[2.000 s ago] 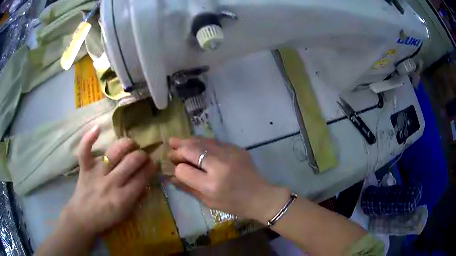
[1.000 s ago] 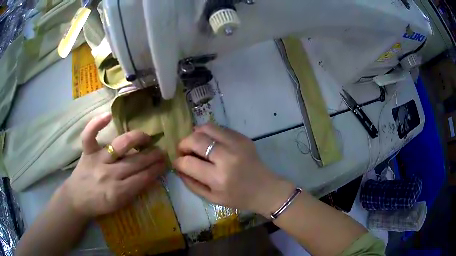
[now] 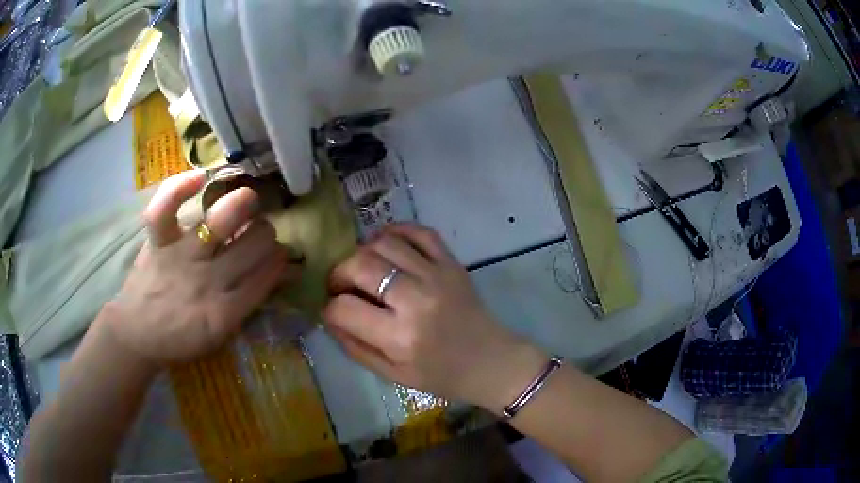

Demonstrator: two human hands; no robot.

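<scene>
The olive band (image 3: 316, 234) lies under the left end of the white sewing machine head (image 3: 528, 38), partly covered by my hands. My left hand (image 3: 203, 269) is on the band's left side, fingers bent close below the needle area. My right hand (image 3: 405, 307) pinches the band's right edge between thumb and fingers. The pale green garment panel (image 3: 85, 269) spreads to the left and behind the machine. The needle tip and the left fingertips' hold are partly hidden.
One olive strip with a grey edge (image 3: 589, 212) lies under the machine arm. Black-handled snips (image 3: 674, 215) lie right of it. The lamp (image 3: 134, 74) hangs left of the head. Plaid bundles (image 3: 737, 368) and a blue bin (image 3: 802, 311) are at the right.
My left hand has moved up toward the needle, and the band's fold is now more covered and bunched. My right hand stays at the band's right edge, slightly shifted.
</scene>
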